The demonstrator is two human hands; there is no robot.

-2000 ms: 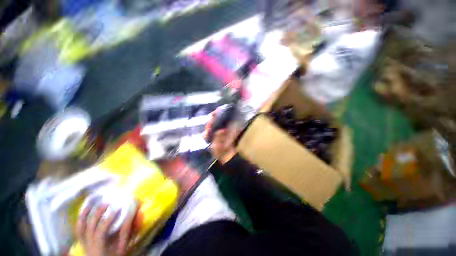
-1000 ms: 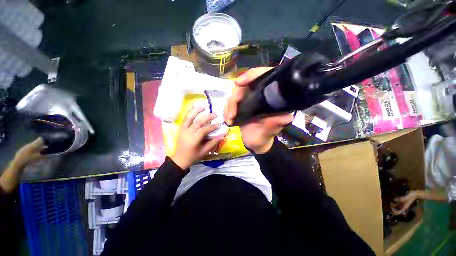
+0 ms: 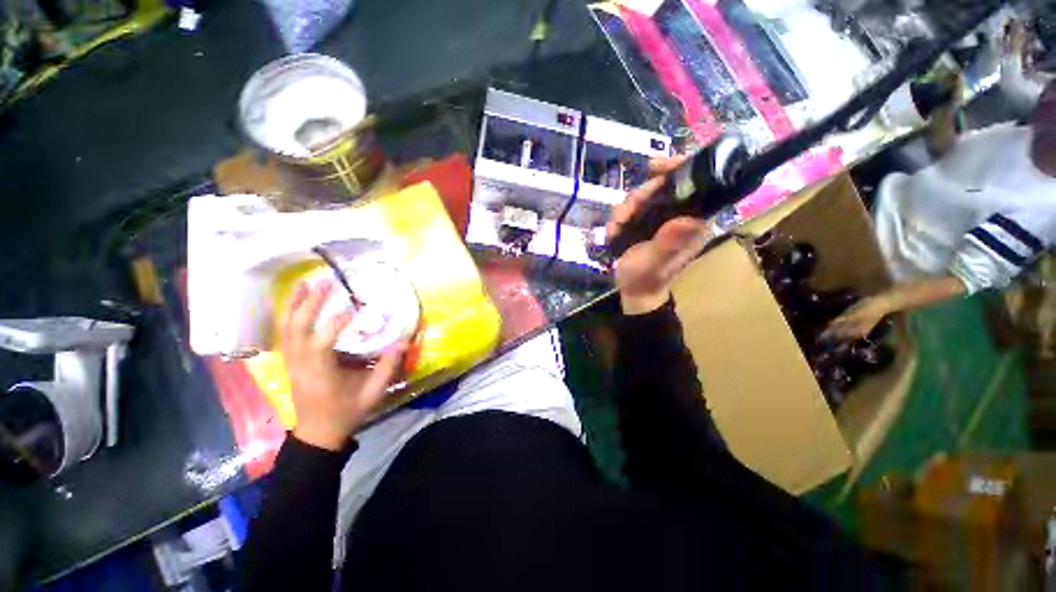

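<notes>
A white plastic housing (image 3: 237, 249) lies on the yellow padded fixture (image 3: 446, 272), its round cup end up, with a dark wire across the cup. My left hand (image 3: 332, 364) rests on the round end and holds it against the fixture. My right hand (image 3: 654, 249) grips the black electric screwdriver (image 3: 677, 206) by its body, to the right of the fixture and near the screw feeders. The driver's tip cannot be made out and is apart from the housing.
Two screw feeders (image 3: 556, 174) stand right of the fixture, a round tin (image 3: 310, 127) behind it. A white assembly (image 3: 81, 387) lies left. Pink printed sheets (image 3: 741, 81) lie back right. Another person's hand (image 3: 863, 315) reaches into a cardboard box (image 3: 759, 382) of black domes.
My right hand has moved the screwdriver away from the housing to the right. The view has turned, showing the screw feeders fully. My left hand stays on the housing.
</notes>
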